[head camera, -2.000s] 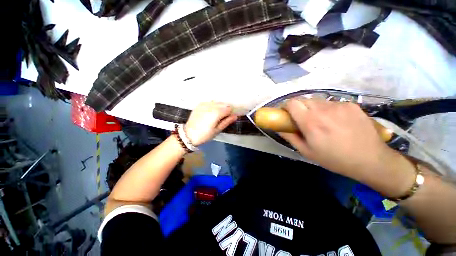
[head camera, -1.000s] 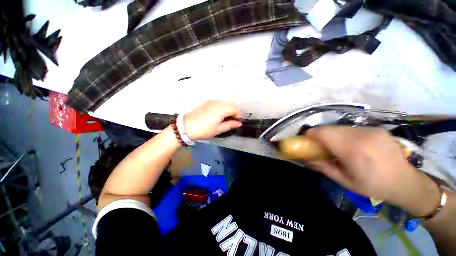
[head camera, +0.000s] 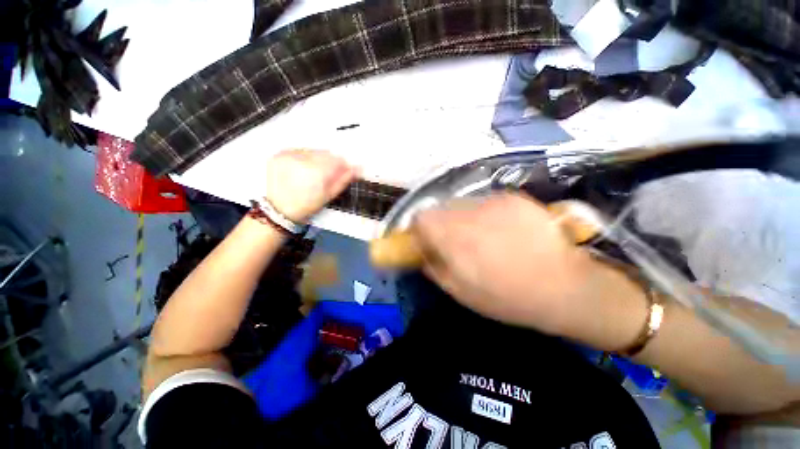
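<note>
A narrow dark plaid strip lies along the near table edge. My left hand has its fingers closed at the strip's left end, which the hand hides. My right hand is closed round the light wooden handle of the steam iron. The iron is slightly blurred, with its tip over the strip's right part; the rest of the strip is hidden beneath the iron and my right hand.
A stack of wider plaid strips curves beyond the work. A grey-blue scrap and a crumpled plaid offcut lie beyond the iron. Pointed plaid pieces hang far left. A red bin and a blue crate sit below the table edge.
My left hand has moved left and slightly away from my body. The iron moved right, then back left with my right hand; its handle is now nearer my body. Less of the strip shows.
</note>
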